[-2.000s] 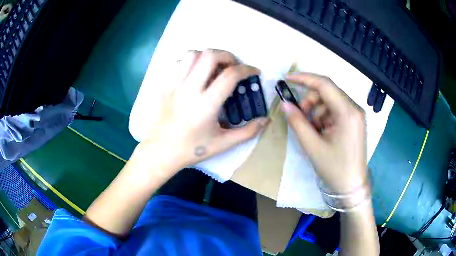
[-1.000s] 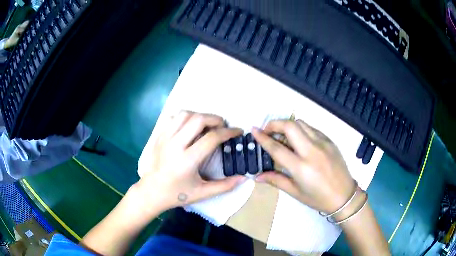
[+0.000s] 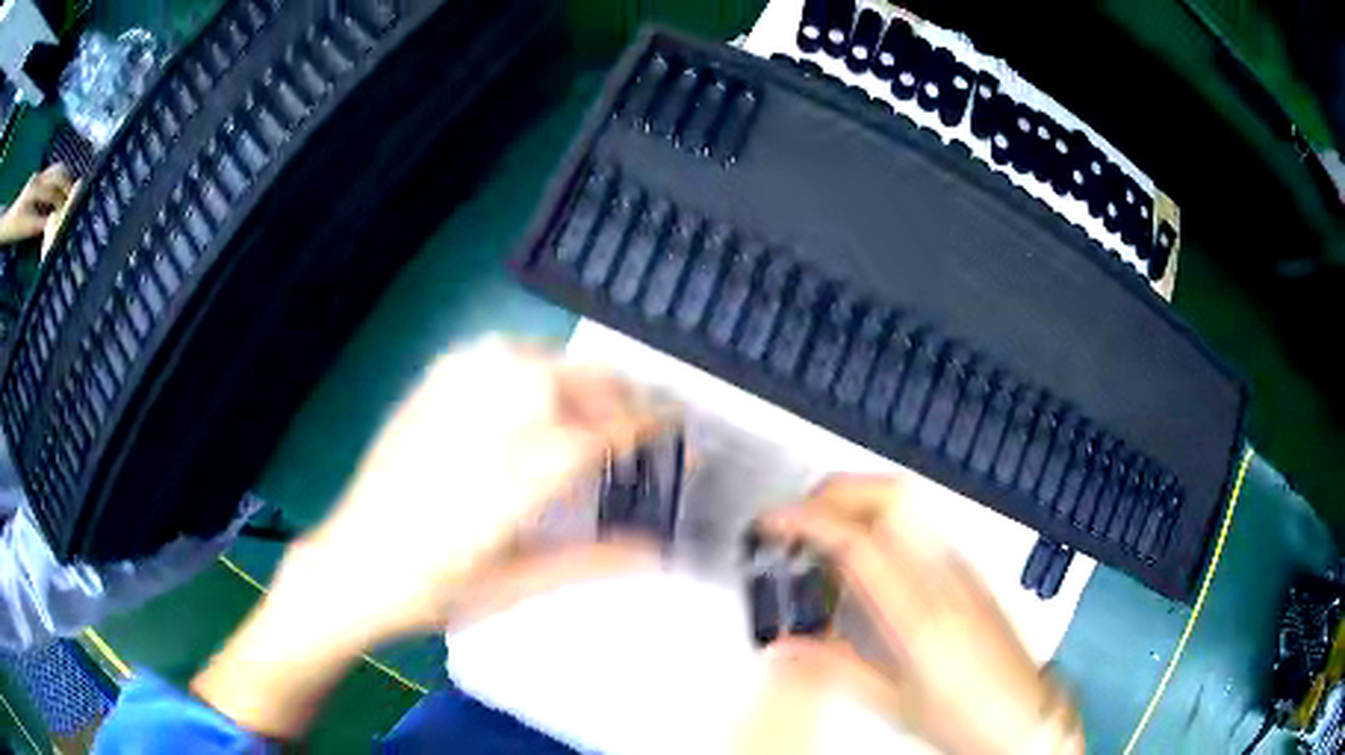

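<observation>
My left hand (image 3: 487, 487), blurred, holds small black housings (image 3: 642, 494) between thumb and fingers over the white padding sheet (image 3: 546, 664). My right hand (image 3: 885, 605), also blurred, grips more black housings (image 3: 789, 587) just to the right, apart from the left hand's group. The exact number in each hand is hidden by fingers and blur. Beyond the hands lies a long black loading tray (image 3: 944, 266). Its near side bears a long row of housings, and several more sit at its far left corner. A few loose housings (image 3: 1047, 565) lie on the sheet at right.
A thick stack of filled black trays (image 3: 192, 207) stands at left. Behind the loading tray, a white sheet (image 3: 767, 33) bears many scattered black parts. A coworker's hand (image 3: 33, 204) and pale sleeve show at far left, near clear crumpled plastic (image 3: 111, 74). Dark cables are at lower right.
The view has shifted, showing more of the tray and its far-left housings. The housings held together between both hands are now in two separate groups, one in each hand.
</observation>
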